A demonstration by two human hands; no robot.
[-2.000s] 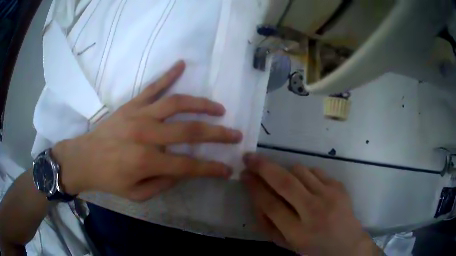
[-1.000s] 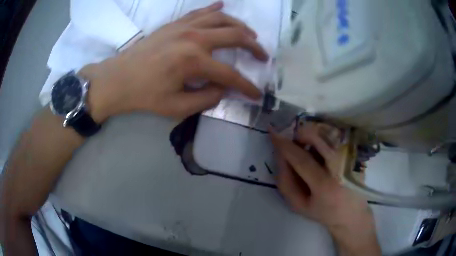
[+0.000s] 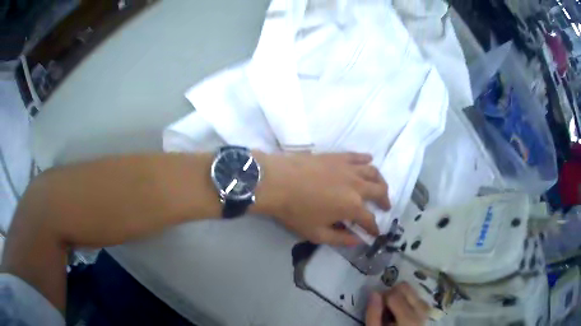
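The white jacket body lies crumpled on the cream table, with faint stitch lines and its near end by the presser foot. A short white strip with end stitching lies across it. My left hand, with a watch on the wrist, rests palm down on the cloth's near edge, fingers spread and slightly bent, fingertips just left of the foot. My right hand is beside the needle area at the bottom, fingers curled and partly cut off; whether it holds anything is unclear.
The cream machine head with blue lettering stands at the right. Beyond it is a clear plastic bag with blue contents. The cream table curves around on the left. A shiny slide plate lies by the foot.
The view has swung up and right, showing more garment and the bag. The cloth's near end has moved from in front of the foot to behind it. My right hand has moved from the cloth edge.
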